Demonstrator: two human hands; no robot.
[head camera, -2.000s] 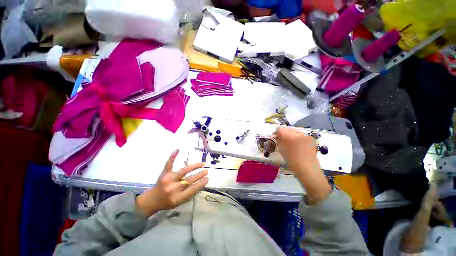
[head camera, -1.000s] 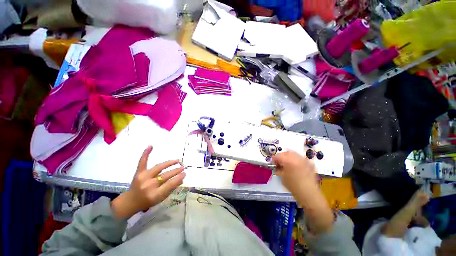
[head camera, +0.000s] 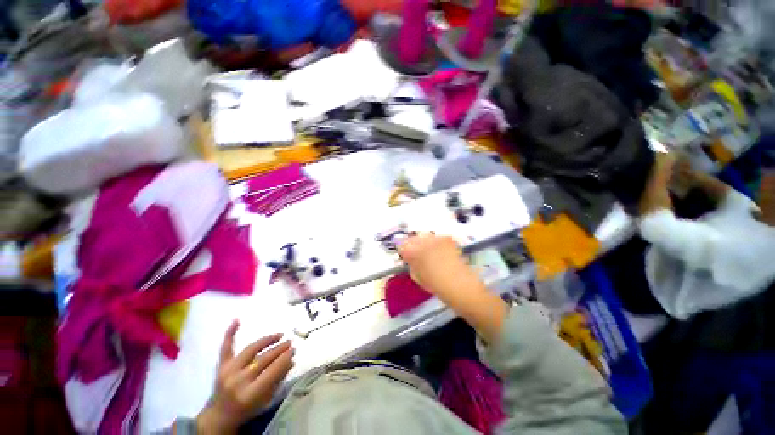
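The white sewing machine head (head camera: 365, 246) runs slantwise across the table, with dark knobs and metal parts on top. My right hand (head camera: 438, 265) is on top of it, fingers bent together at the round metal part (head camera: 398, 240) near the middle; whether the fingertips grip it is hidden. My left hand (head camera: 248, 381) is open and empty at the table's front, left of the machine, fingers spread. A magenta pad (head camera: 405, 294) lies under the machine arm, partly hidden by my right forearm. The picture is blurred.
A large heap of magenta panels (head camera: 127, 255) lies at left. A stack of small magenta pieces (head camera: 279, 189) is behind the machine. White boxes (head camera: 251, 110) and magenta cones (head camera: 414, 34) stand farther back. Another person (head camera: 705, 246) is at right.
The view has turned to the right, so the machine now looks slanted and more of the other person shows. My right hand stays by the round metal part. My left hand stays open.
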